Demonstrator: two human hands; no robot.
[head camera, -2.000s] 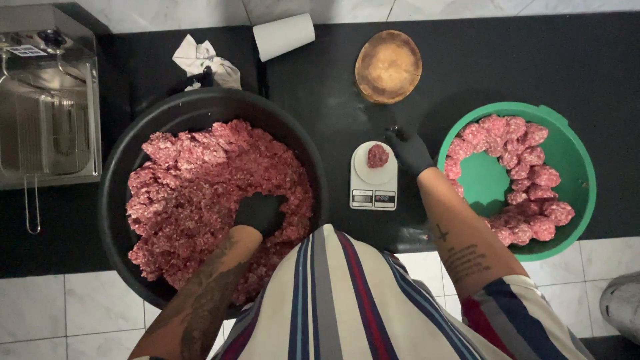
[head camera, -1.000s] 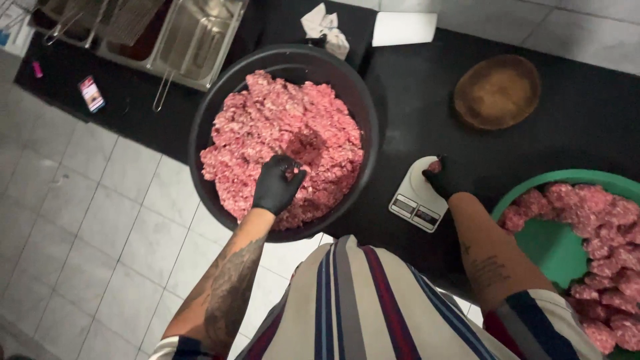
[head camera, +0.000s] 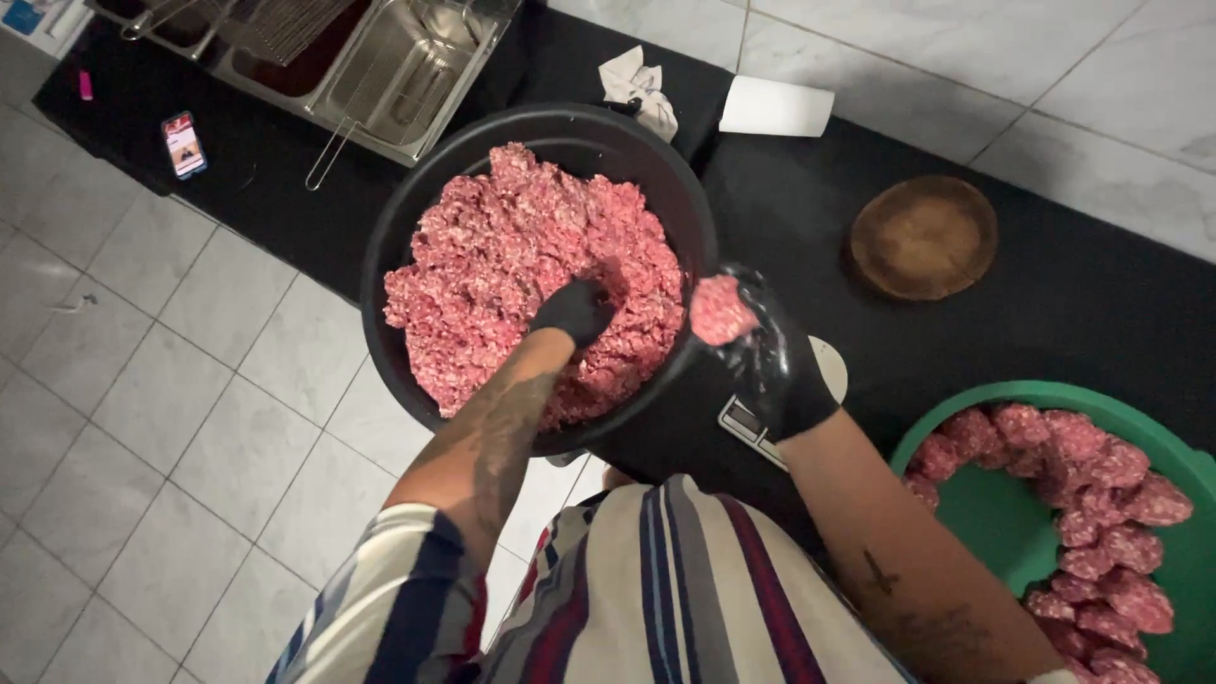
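Note:
My left hand (head camera: 576, 312), in a black glove, reaches into the ground meat (head camera: 503, 256) that fills a large black tub (head camera: 380, 356); its fingertips are hidden in the meat. Beside the tub's right rim, my right hand (head camera: 774, 361), also black-gloved and blurred, holds a lump of ground meat (head camera: 720, 311). Under that hand lies a white kitchen scale (head camera: 828, 370), partly covered by it. At the lower right, a green basin (head camera: 997, 522) holds several meat balls (head camera: 1126, 461) along its wall.
A round wooden board or dish (head camera: 923, 237) lies on the black counter (head camera: 1073, 285). Behind the tub are a crumpled cloth or paper (head camera: 641, 87) and a white roll (head camera: 776, 106). Metal fryer basins (head camera: 408, 76) stand at the upper left, near a phone (head camera: 184, 145).
My right hand has moved from the scale toward the tub and now holds a meat lump off the scale. My left hand has gone down into the meat. The view has turned and shifted.

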